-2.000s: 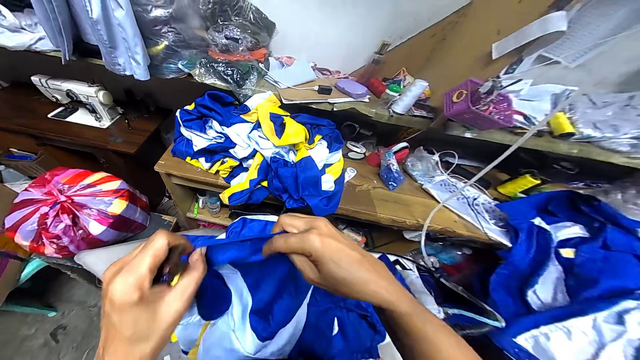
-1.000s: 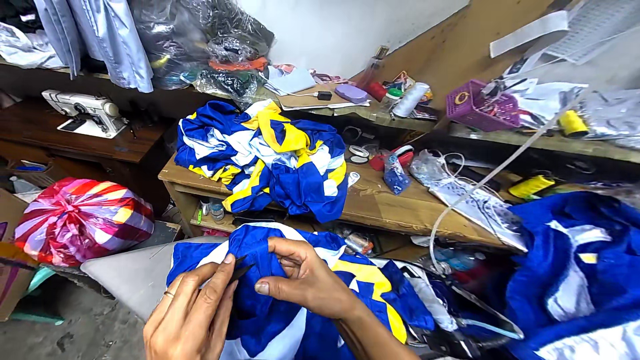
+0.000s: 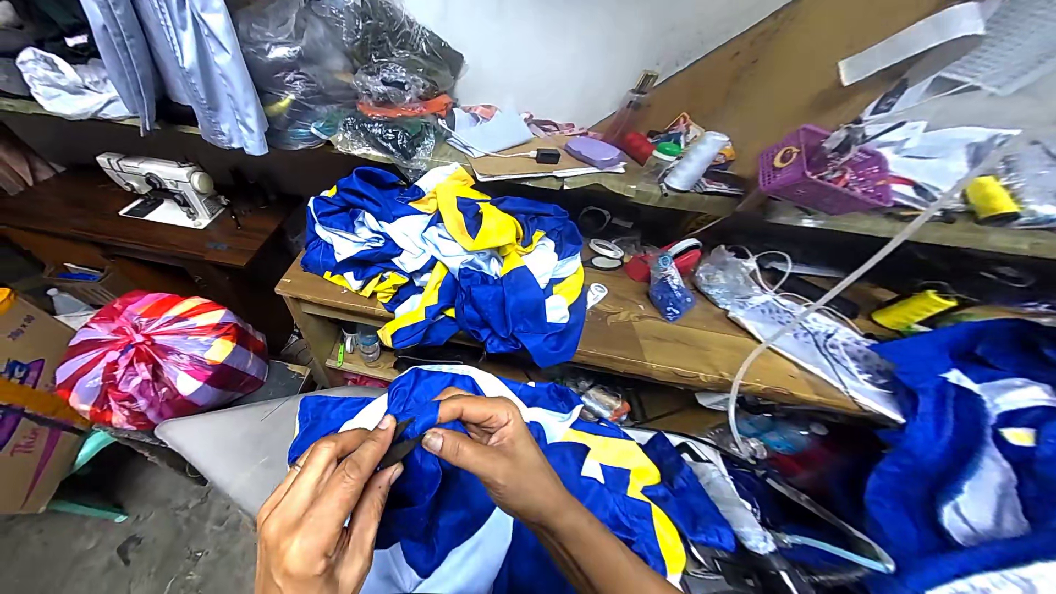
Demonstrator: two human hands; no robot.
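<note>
A blue, white and yellow garment [image 3: 462,495] lies spread below both hands. My left hand [image 3: 330,495] is closed around a small dark pointed tool [image 3: 402,445], seemingly thread snips, mostly hidden by the fingers. Its tip is at a raised fold of the blue cloth. My right hand [image 3: 487,445] pinches that fold between thumb and fingers, right beside the tool. Behind them, a crumpled heap of blue, white and yellow fabric [image 3: 462,247] rests on a wooden table [image 3: 660,338].
A sewing machine [image 3: 165,190] stands at left, above a red-striped plastic bag [image 3: 161,359]. A purple basket [image 3: 825,169] and white thread cone [image 3: 697,161] sit on the shelf. A pale hose [image 3: 817,305] arcs at right, by more blue fabric [image 3: 949,462].
Both hands have come close together at the blue fold; two seconds ago they were farther apart, stretching the cloth. More of the garment's yellow part shows now.
</note>
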